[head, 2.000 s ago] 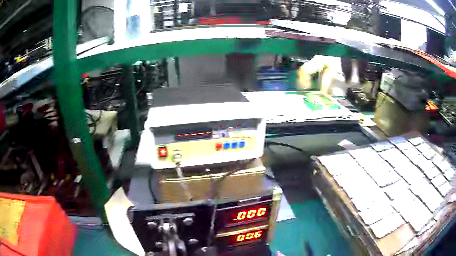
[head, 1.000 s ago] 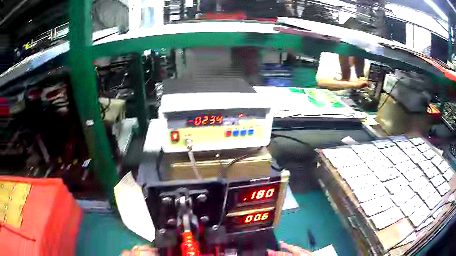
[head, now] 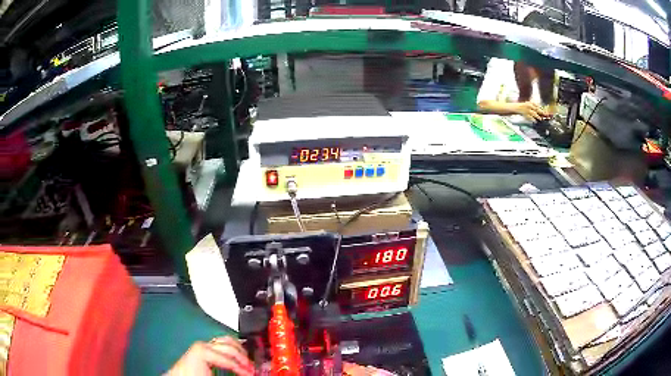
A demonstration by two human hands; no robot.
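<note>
The toggle clamp's red handle [head: 281,341] stands at the front centre, on a black upright plate [head: 239,268]. My left hand [head: 213,358] is at the left side of the fixture base, fingers near the clamp; whether it holds a part is hidden. My right hand [head: 364,369] shows only as a sliver at the bottom edge, right of the clamp, mostly cut off. No part under test can be made out. The dual-display meter [head: 377,273] beside the clamp reads .180 and 006. The white bench meter [head: 331,165] behind reads -0234.
Stacked red trays [head: 96,316] with yellow pieces stand at left. A cardboard parts board [head: 581,257] with white rectangles lies at right. A paper slip [head: 480,361] and a thin dark stick [head: 470,328] lie front right. A cream card [head: 210,279] leans left of the plate. A person [head: 519,95] works opposite.
The displays changed from .000 to .180 and the bench meter now reads -0234. The red handle and both hands have come into view at the bottom. The view has shifted, showing more of the fixture.
</note>
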